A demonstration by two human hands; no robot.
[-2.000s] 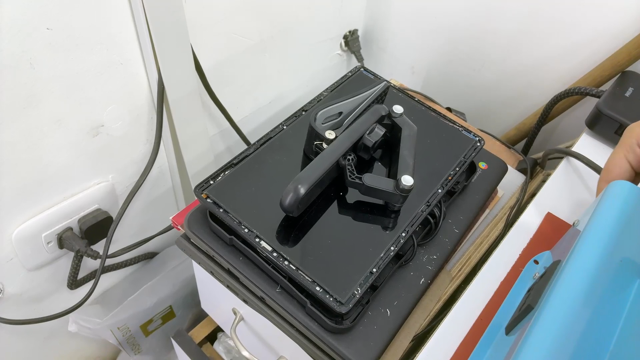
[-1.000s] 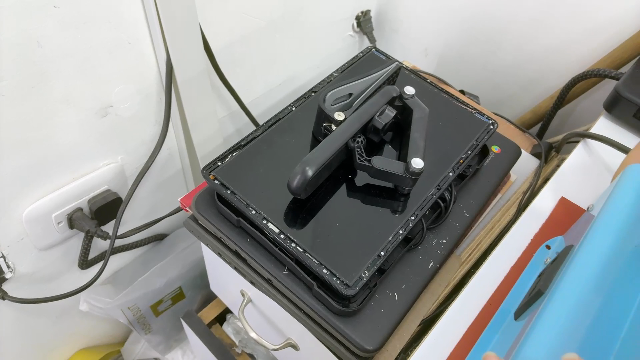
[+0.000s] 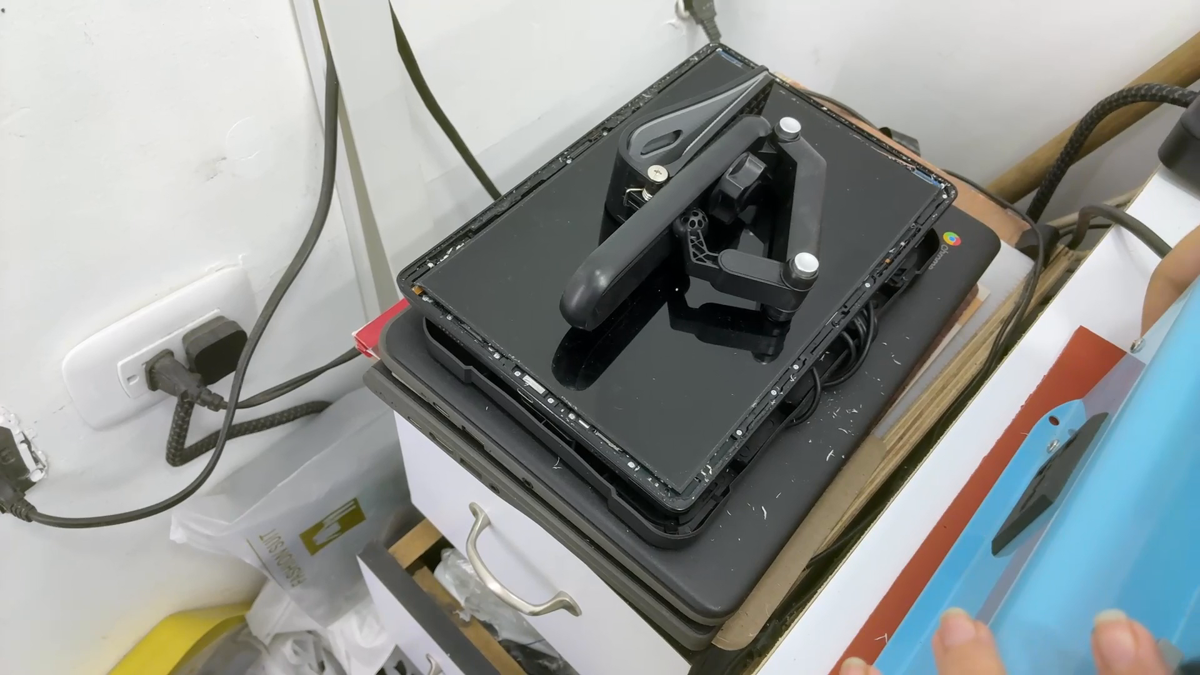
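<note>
Fingertips of what seems to be my left hand (image 3: 966, 642) show at the bottom right, spread at a light blue plastic piece (image 3: 1116, 525); whether they grip it is unclear. At the right edge, part of what seems to be my right hand (image 3: 1172, 272) is beside the blue piece's far end, mostly cut off. Left of both, a black folding-arm bracket (image 3: 656, 225) lies on a black display panel (image 3: 525, 253) with a bare, debris-flecked rim. Beneath are a black plastic frame (image 3: 450, 352) and a dark Chromebook laptop (image 3: 825, 478). A black part (image 3: 1050, 483) is on the blue piece.
The stack rests on a white drawer unit (image 3: 441, 478) with a metal handle (image 3: 506, 572). A wall socket (image 3: 159, 347) with plugs and hanging cables is at the left, above a plastic bag (image 3: 300, 487). Flat cardboard (image 3: 844, 525) and a white box edge (image 3: 994, 375) run along the right.
Fingertips have come into view at the bottom right, where none showed two seconds ago. The bracket and stack have not moved.
</note>
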